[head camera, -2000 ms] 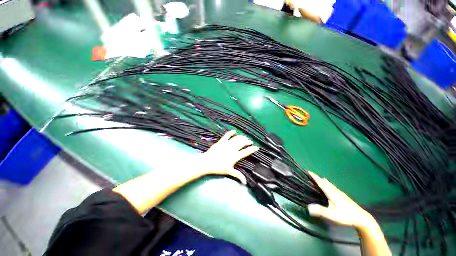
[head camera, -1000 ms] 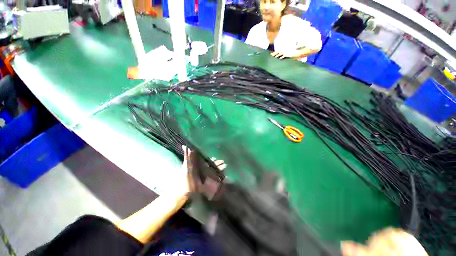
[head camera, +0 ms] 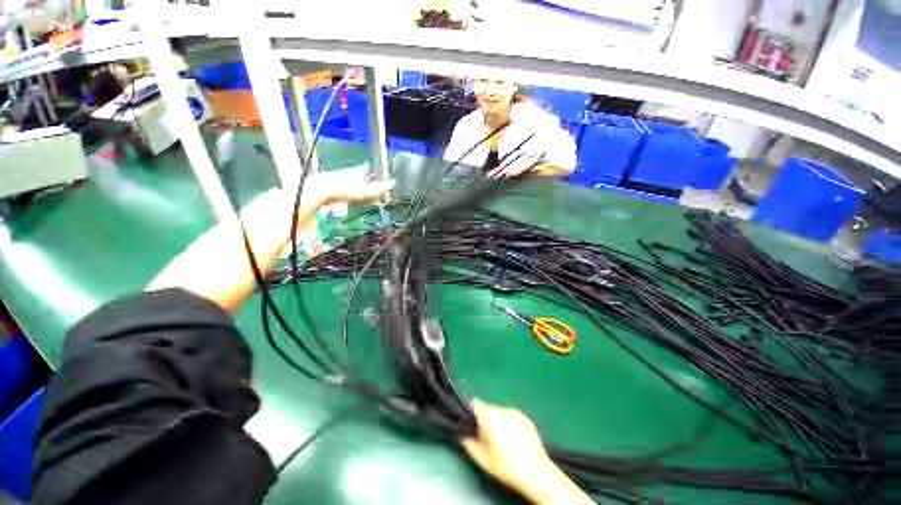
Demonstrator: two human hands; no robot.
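A bundle of black cables (head camera: 410, 325) with moulded blocks stands bent upward in front of me, partly blurred. My right hand (head camera: 504, 439) is closed around its lower part. My left hand (head camera: 341, 189) is raised and stretched out at the left of the bundle's upper part, blurred, with its fingers extended and not closed on the bundle. Loose black cables hang across my left wrist and forearm. The bundle's upper ends fan out toward the back.
Orange-handled scissors (head camera: 553, 335) lie on the green table (head camera: 593, 414). A long black harness pile (head camera: 632, 286) runs behind them to the right. White uprights (head camera: 267, 108) stand at the back left. A person (head camera: 509, 133) sits across the table, near blue crates (head camera: 652, 158).
The cable bundle has swung up from the near table area. My left hand has moved up and forward and off the cables; my right hand now grips the bundle further left. The view has tilted up.
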